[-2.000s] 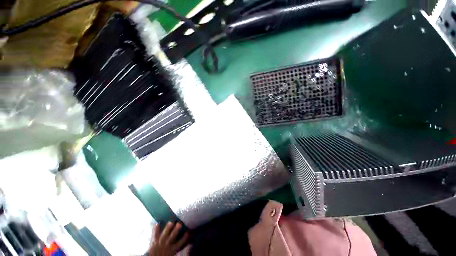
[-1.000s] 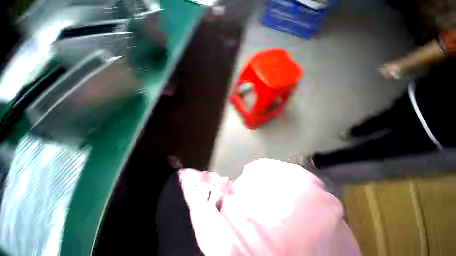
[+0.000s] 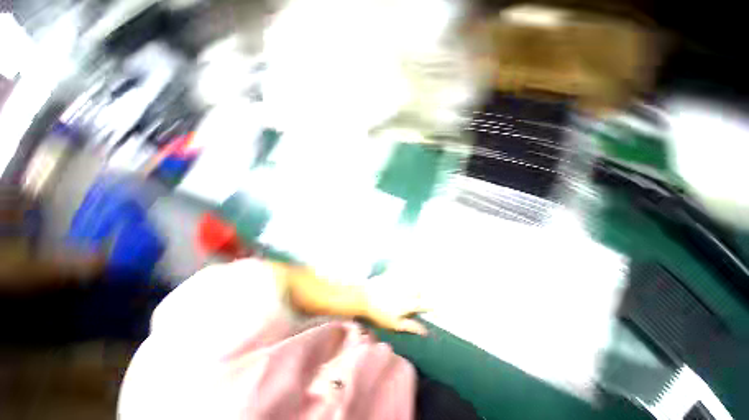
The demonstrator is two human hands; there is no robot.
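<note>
The frame is heavily blurred. My left hand (image 3: 349,305) reaches out from a pink sleeve at the bench's front edge, beside a bright white sheet (image 3: 526,287). The blur hides whether its fingers hold anything. My right hand is not in view. The white sheet, overexposed, lies flat on the green mat (image 3: 476,373). Behind it are black finned covers (image 3: 513,148) and a row of grey fins (image 3: 501,199). A dark gridded tray (image 3: 673,308) lies to the right. Part of a silver finned enclosure (image 3: 690,394) shows at the lower right.
More bright white material (image 3: 345,82) spreads over the bench's left and back. A brown carton (image 3: 567,53) stands behind the black covers. A black stick-like tool (image 3: 698,217) is at the right. A red object (image 3: 218,235) and a person's blue clothing (image 3: 119,225) show at the left.
The view has swung from the floor, red stool and another person's arm back to the bench. My left hand now shows. The white sheet, black covers and tray are in view again.
</note>
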